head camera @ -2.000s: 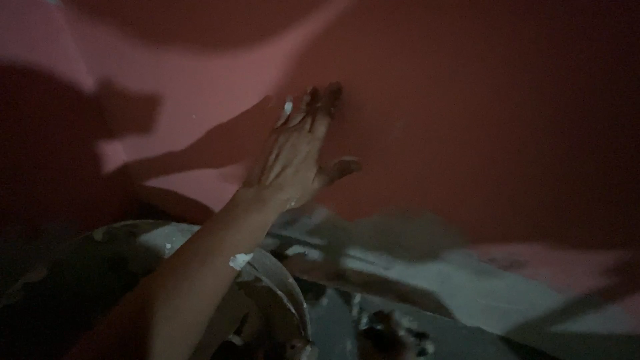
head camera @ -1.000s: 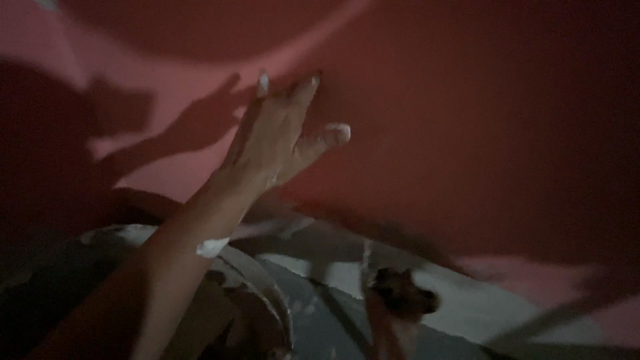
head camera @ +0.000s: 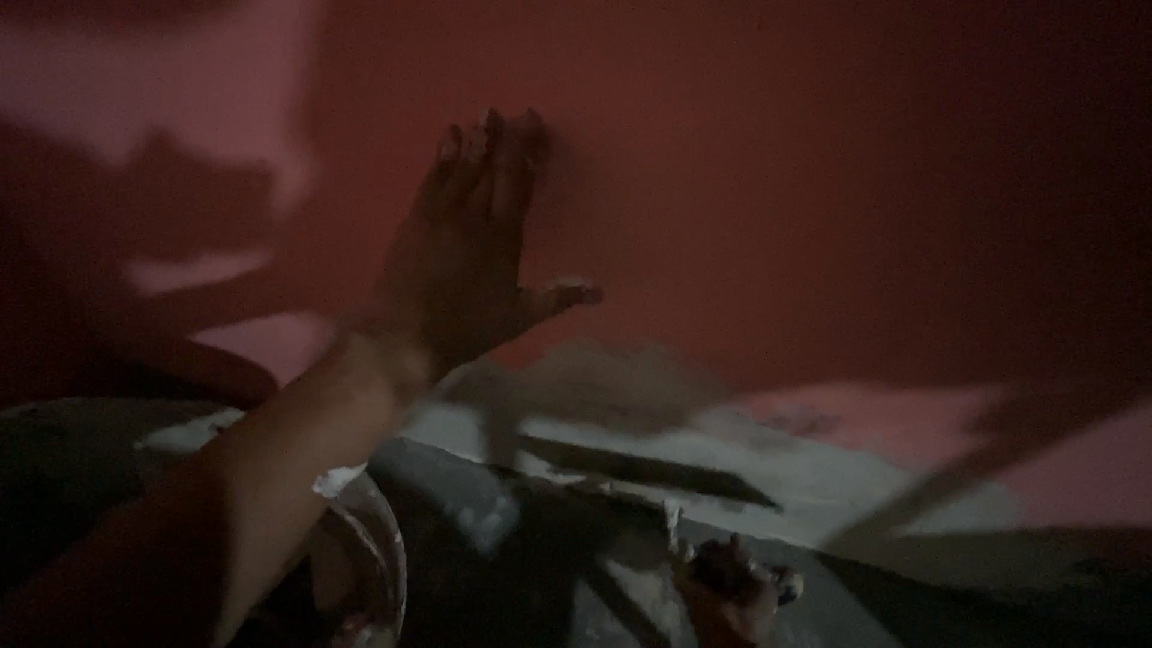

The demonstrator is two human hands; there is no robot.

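My left hand [head camera: 468, 243] reaches up from the lower left against a red-painted wall [head camera: 720, 207], palm toward it, fingers extended and thumb apart. Nothing shows in it; whether the whole palm touches is unclear. White smears mark its fingers, thumb and wrist. At the lower right, my right hand [head camera: 733, 589] is dim and blurred, its fingers curled beside a thin whitish edge. Whether it holds something is hard to tell. Below my left forearm shows the curved, white-smeared rim of a round container [head camera: 396, 549].
A whitish-grey band [head camera: 810, 459] runs along the foot of the wall. On it lies or falls a dark elongated shape [head camera: 648, 468], perhaps a shadow. Dark shadows cover much of the wall and the ground, and light is low.
One second ago my left hand's fingers were more spread; now they lie closer together, pointing up. The hand's shadow on the wall at its left has changed shape.
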